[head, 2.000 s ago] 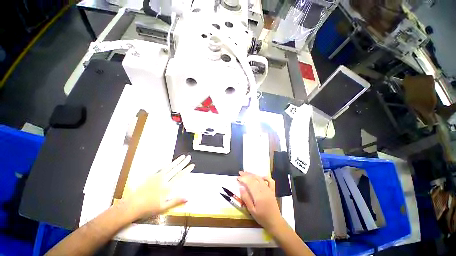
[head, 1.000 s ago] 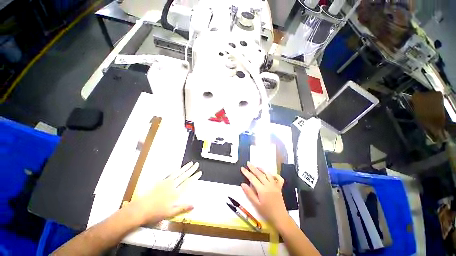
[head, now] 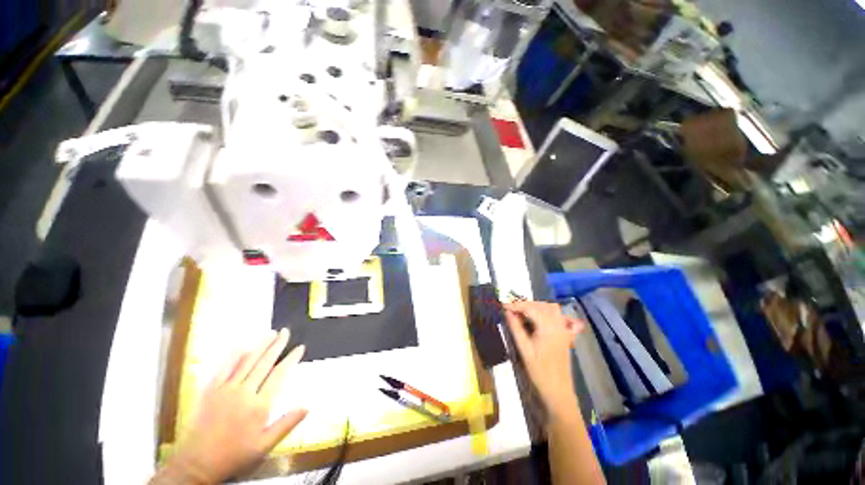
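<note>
The black panel (head: 379,330) lies flat on the white positioning template (head: 322,403), under the machine head (head: 294,185). The yellow-edged clamp frame (head: 347,309) rests on the panel, with black showing in its window. My left hand (head: 232,417) lies spread on the template, fingertips at the panel's front left corner. My right hand (head: 542,343) is at the table's right, with fingers bent together beside the small black pad (head: 488,327) and the near end of the label strip (head: 510,251). Whether it holds something is too blurred to tell.
An orange-red pen (head: 425,396) and a dark pointed tool (head: 403,400) lie near the template's front edge. A blue bin (head: 697,332) with grey-white and black strips stands right. The control panel (head: 566,163) is behind right. A black block (head: 47,286) sits at the left.
My right hand has moved from the panel's right edge to the label strip's near end. My left hand stays by the panel's front left. The view has turned right, and the clamp frame shows clear of the head.
</note>
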